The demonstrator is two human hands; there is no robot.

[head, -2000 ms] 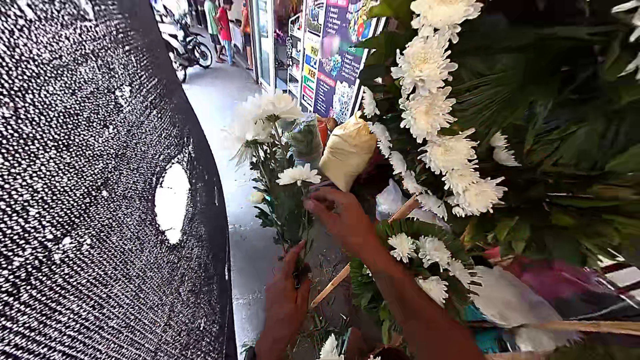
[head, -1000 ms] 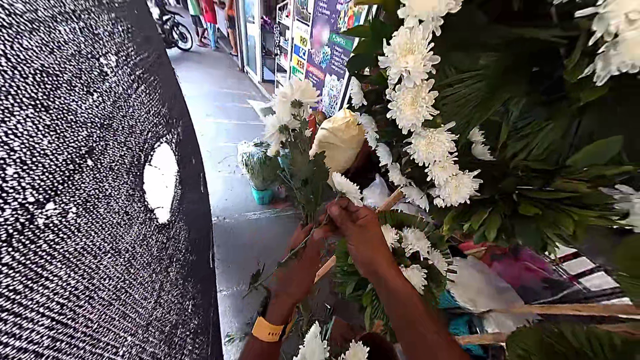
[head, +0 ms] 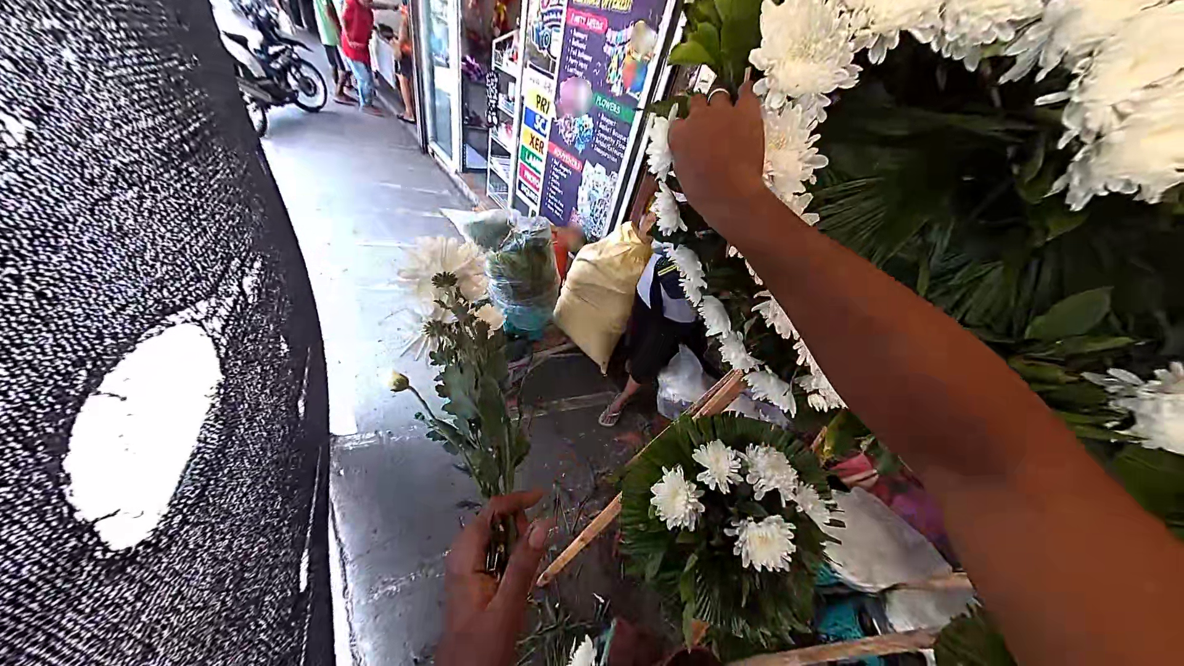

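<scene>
My left hand (head: 495, 564), low at centre-left, is closed around the stems of a bunch of white chrysanthemums (head: 449, 277) with green leaves and one unopened bud. Up at the edge of a large arrangement of white chrysanthemums (head: 800, 55) and dark leaves is my right hand (head: 717, 148), its fingers bent among the blooms and foliage. Whether a stem is between those fingers cannot be told. Below my right forearm sits a smaller cluster of white chrysanthemums (head: 763, 544) on green palm leaves.
Wooden poles (head: 638, 472) slant beside the flowers. Beyond are a cream sack (head: 601, 287), a plastic-wrapped bundle (head: 523, 268) and a partly hidden person in dark clothes. A printed banner (head: 592, 111), a parked motorcycle (head: 277, 74) and people stand farther back. Patterned dark fabric (head: 157, 277) fills the left.
My right hand has moved from beside my left hand up to the edge of the large arrangement. My left hand still holds the bunch.
</scene>
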